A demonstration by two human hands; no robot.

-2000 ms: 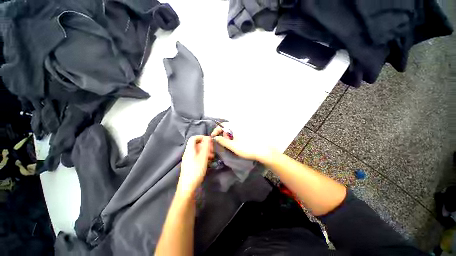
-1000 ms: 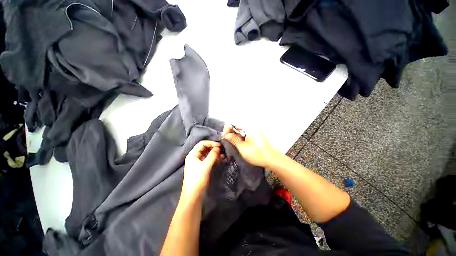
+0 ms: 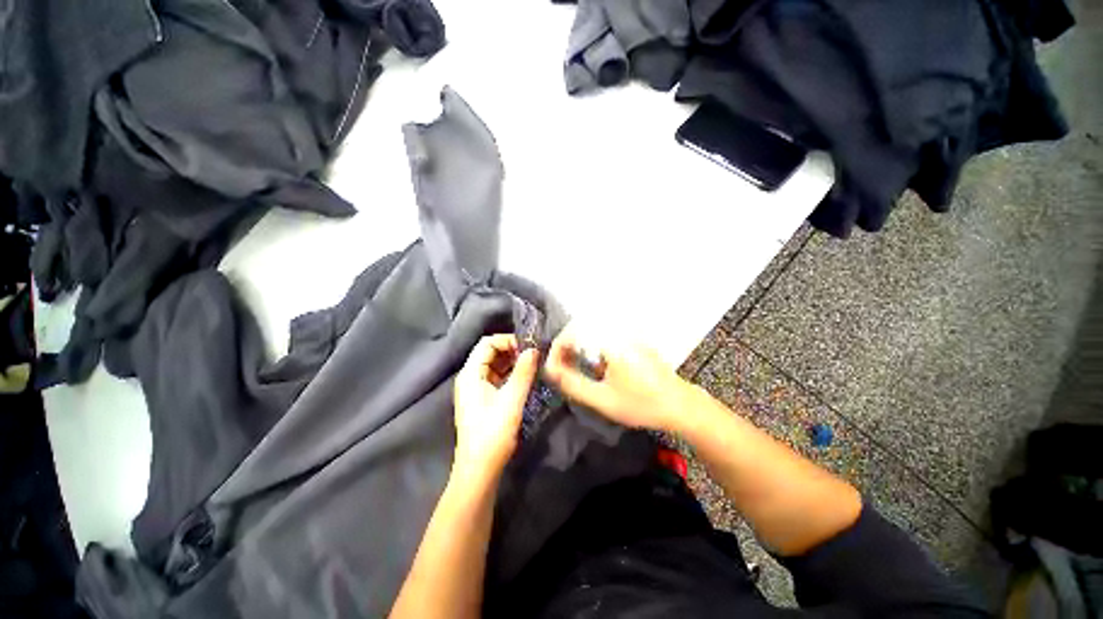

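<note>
A dark grey knit garment (image 3: 351, 447) lies spread over the white tabletop and runs down to my lap, with a narrow panel (image 3: 460, 181) sticking out at its top. My left hand (image 3: 490, 393) pinches the garment's edge near a seam between thumb and fingertips. My right hand (image 3: 617, 381) is just right of it, blurred, with fingers curled. Something small and dark shows at its fingers, too blurred to name. I cannot tell whether the right fingertips touch the cloth.
A grey garment pile (image 3: 218, 109) lies at the far left. A darker pile (image 3: 871, 97) hangs over the table's right edge, beside a black smartphone (image 3: 740, 145). The white tabletop (image 3: 605, 218) ends at the right above a speckled floor (image 3: 895, 327) with a small blue scrap.
My right hand has moved slightly right and down, off the seam area it was touching. My left hand still pinches the cloth, and more of the seam edge shows above it.
</note>
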